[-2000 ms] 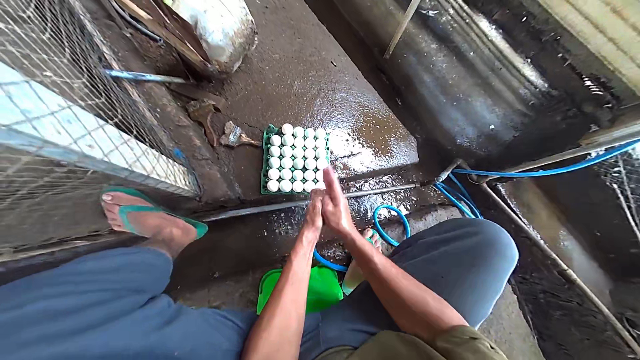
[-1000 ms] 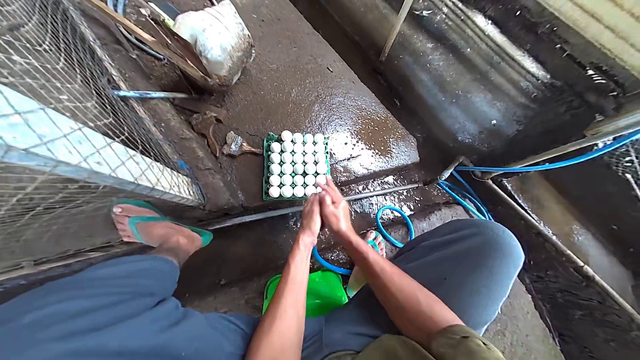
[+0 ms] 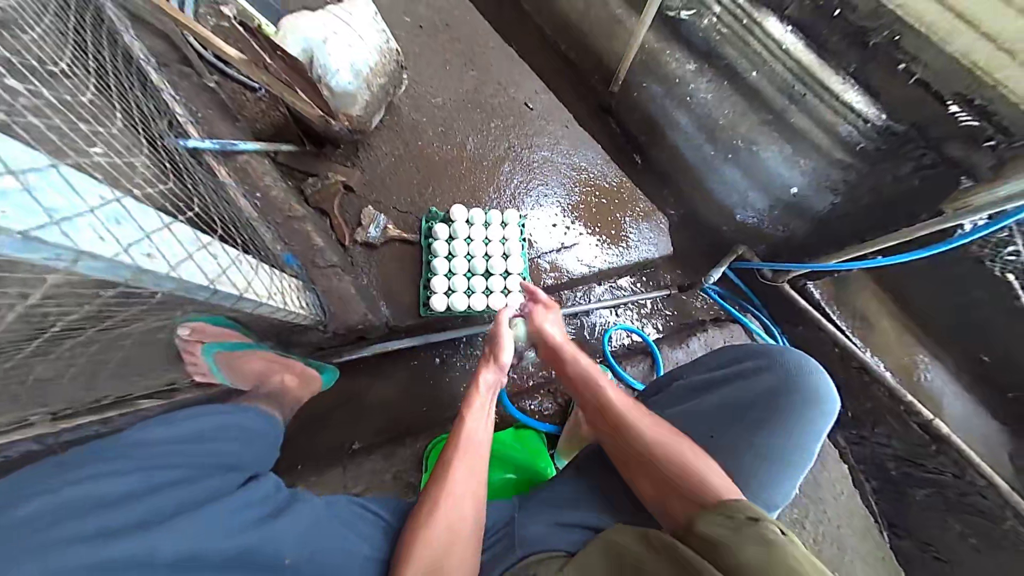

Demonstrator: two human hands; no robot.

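Observation:
A green egg tray (image 3: pixel 426 264) filled with rows of white eggs (image 3: pixel 478 248) rests on the wet concrete. At its near right corner my left hand (image 3: pixel 500 344) and my right hand (image 3: pixel 544 318) come together, palms facing. Between them shows a pale, rounded, wet thing (image 3: pixel 520 332), partly hidden by the fingers; it looks like an egg, but blur keeps its outline unclear. Both hands touch it. Below my forearms lies a bright green plastic container (image 3: pixel 520 460), partly covered by my left forearm.
A metal pipe (image 3: pixel 616 302) crosses just beyond my hands. A blue hose (image 3: pixel 632 328) loops at the right. An old brush (image 3: pixel 382 227) lies left of the tray, near a dirty white sack (image 3: pixel 344 60). Wire netting (image 3: pixel 104 152) stands at the left.
My hands have parted slightly from their earlier pressed-together pose, and a pale rounded thing now shows between them. The egg tray has stayed in place.

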